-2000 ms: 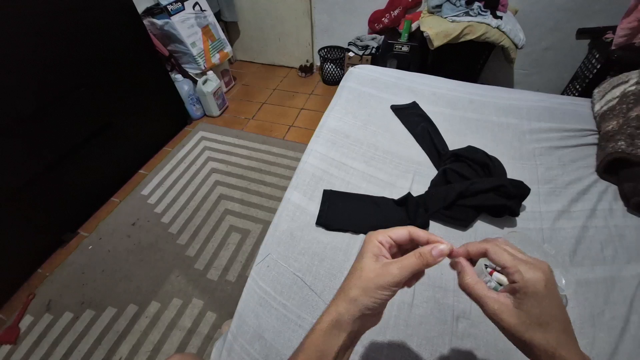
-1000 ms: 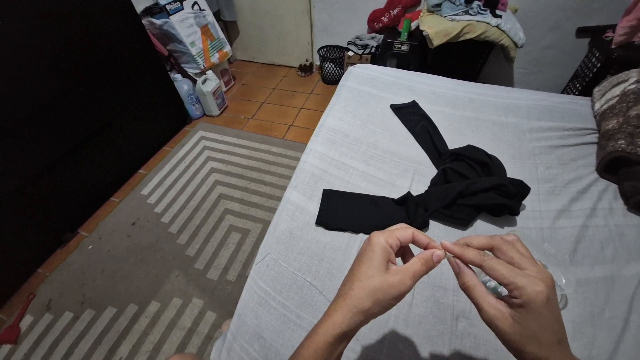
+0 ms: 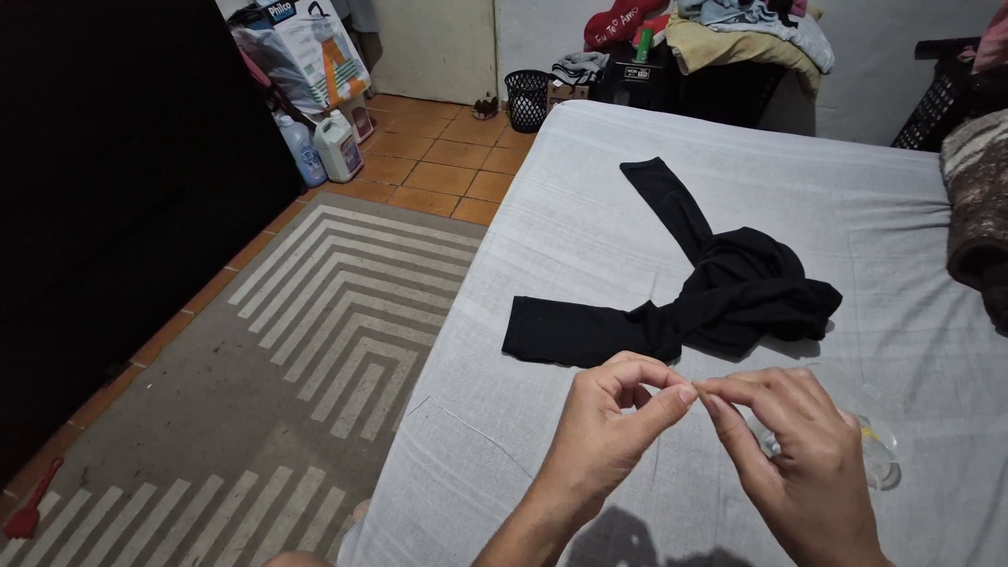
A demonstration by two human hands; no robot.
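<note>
My left hand (image 3: 622,429) and my right hand (image 3: 795,449) meet at the fingertips over the bed, thumb and index finger pinched on each. Whatever lies between the fingertips is too small to make out. A thin light thread (image 3: 480,435) runs across the sheet left of my left hand. Just beyond both hands a black garment (image 3: 740,291) lies bunched, with two long parts spread toward the left and the far side. Partly hidden behind my right hand is a clear plastic container (image 3: 880,445) with small items in it, one of them yellow.
The bed (image 3: 567,197) has a pale sheet. A rolled brown blanket (image 3: 976,197) lies at its right edge. Left on the floor are a striped rug (image 3: 260,394), a red plastic shovel (image 3: 27,512) and bottles (image 3: 339,146). Past the bed stands a black mesh basket (image 3: 528,101).
My right hand has turned and shifted a little, covering more of the clear container than two seconds ago. The fingertips of both hands stay close together. The black garment has not moved.
</note>
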